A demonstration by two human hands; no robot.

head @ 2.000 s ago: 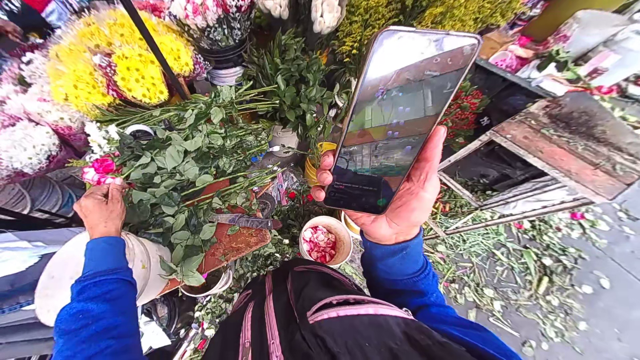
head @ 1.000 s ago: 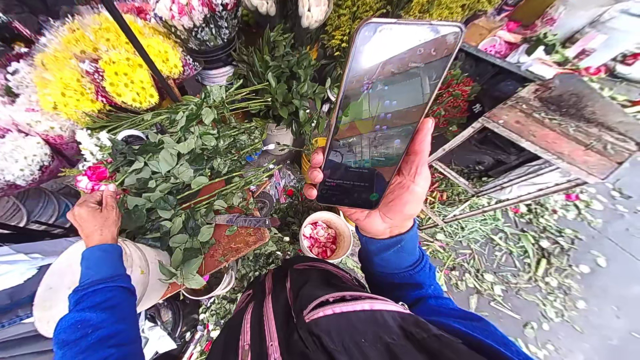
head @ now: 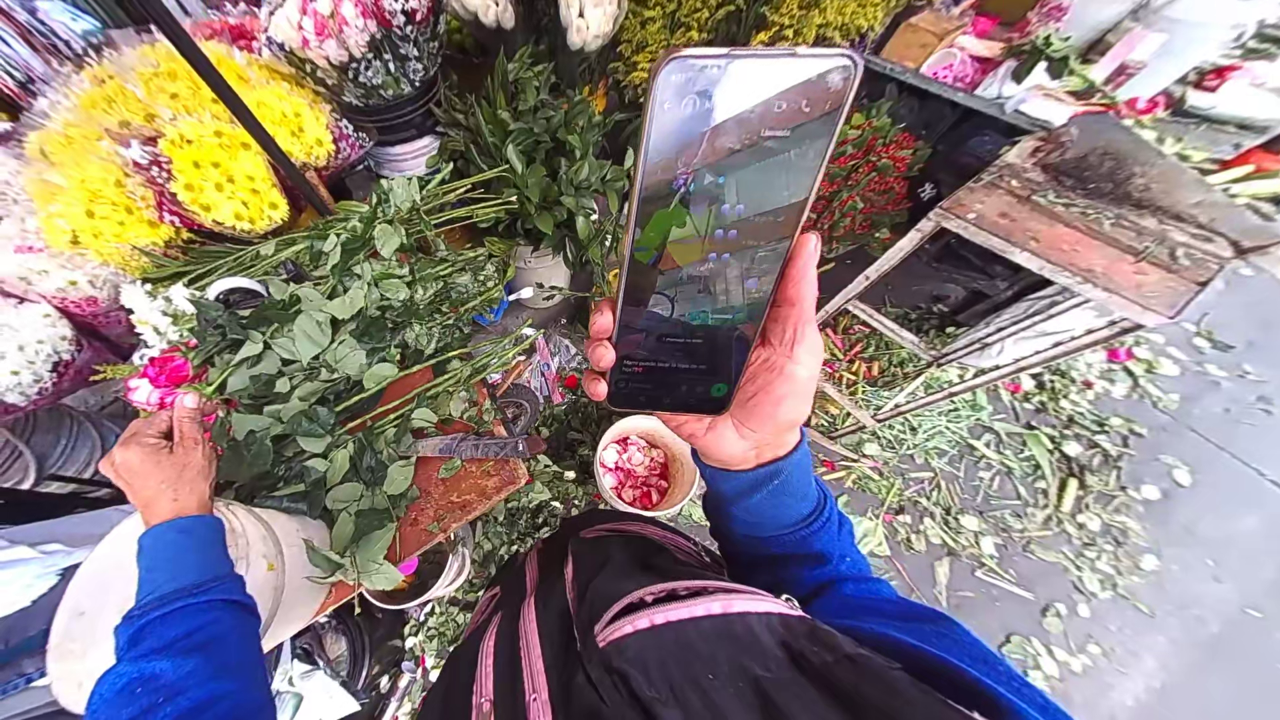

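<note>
My right hand [head: 765,370] holds a smartphone [head: 730,230] upright, its lit screen facing me with reflections over it; the fingertips wrap its left edge. At the left, my left hand [head: 165,455] has thumb and fingers closed at a pink rose [head: 165,378]; the stem below the bloom is hidden. Beside that hand, leafy green stems [head: 310,340] lie heaped over a reddish-brown board [head: 455,495]. A knife with a wrapped handle or blade [head: 475,446] rests on the board. Below the phone stands a white bucket [head: 680,460] holding pink and white petals [head: 633,472].
Yellow daisy-like bouquets [head: 220,170] fill the upper left behind a dark pole [head: 235,110]. A worn wooden-topped metal frame [head: 1075,240] stands at the right above cut stems and leaves [head: 1020,480] on the pavement. A black backpack with pink zippers [head: 640,630] covers the bottom middle.
My right hand still holds the phone and my left hand remains at the pink rose. Across the frames, the screen shows the same kind of view.
</note>
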